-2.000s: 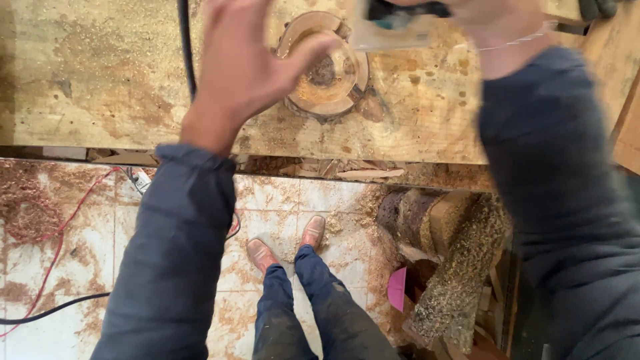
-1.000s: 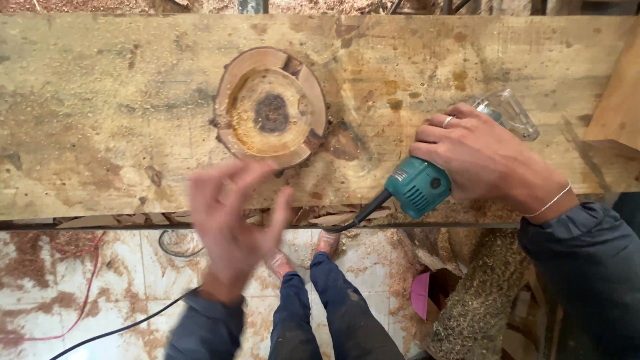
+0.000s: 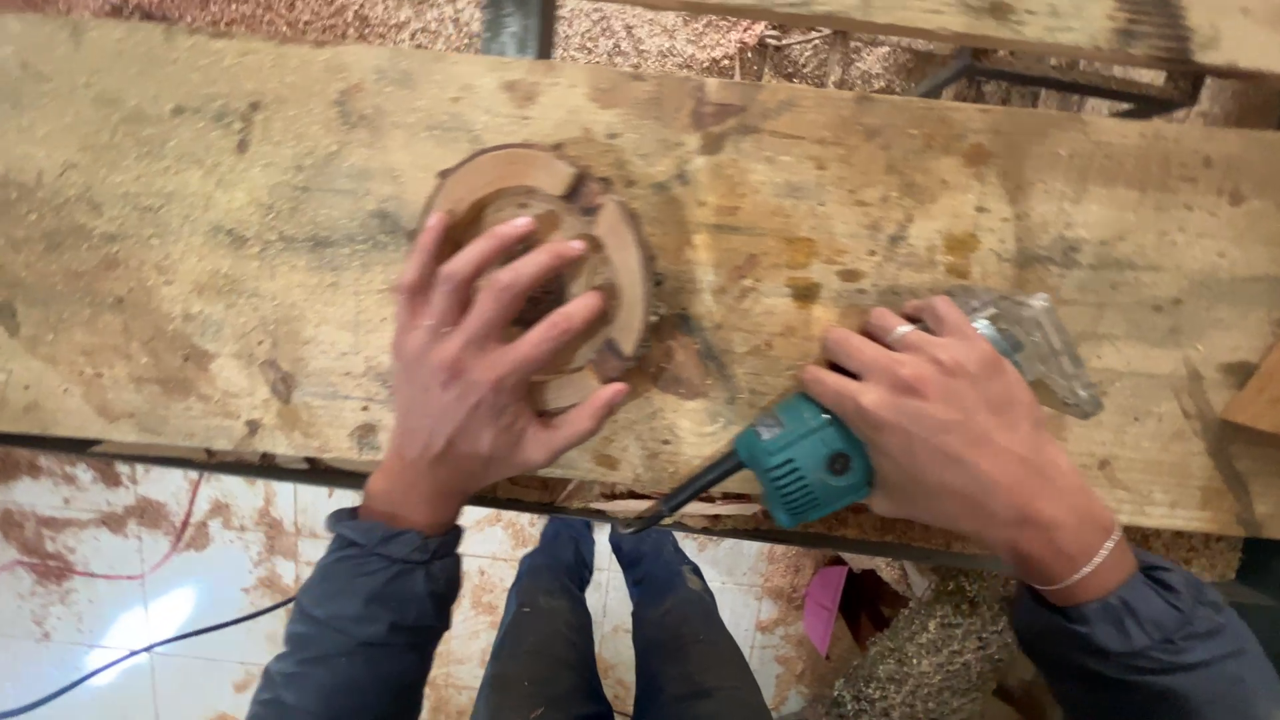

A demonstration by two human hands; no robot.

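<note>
A round wood slice (image 3: 625, 270) with bark on its rim, a hollowed middle and notches in its ring lies on the plank bench (image 3: 200, 250). My left hand (image 3: 490, 350) is spread over its left and middle part, fingers apart, and hides much of the hollow; whether the palm touches it cannot be told. To the right, my right hand (image 3: 930, 420) is closed around a teal corded trim router (image 3: 810, 465), which lies on its side on the bench. Its clear plastic base (image 3: 1050, 350) points to the upper right, and its black cord end points to the lower left.
A wooden block (image 3: 1258, 395) sits at the right edge. Beyond the bench are shavings, a metal frame and another plank (image 3: 1000, 20). Below, a tiled floor (image 3: 240, 560) holds shavings, a red cord and a black cable (image 3: 200, 632). A pink object (image 3: 825, 608) and a log (image 3: 930, 650) lie lower right.
My left hand has moved from in front of the bench's near edge to over the wood slice. The router, held up two seconds ago, is down on the bench, still in my right hand.
</note>
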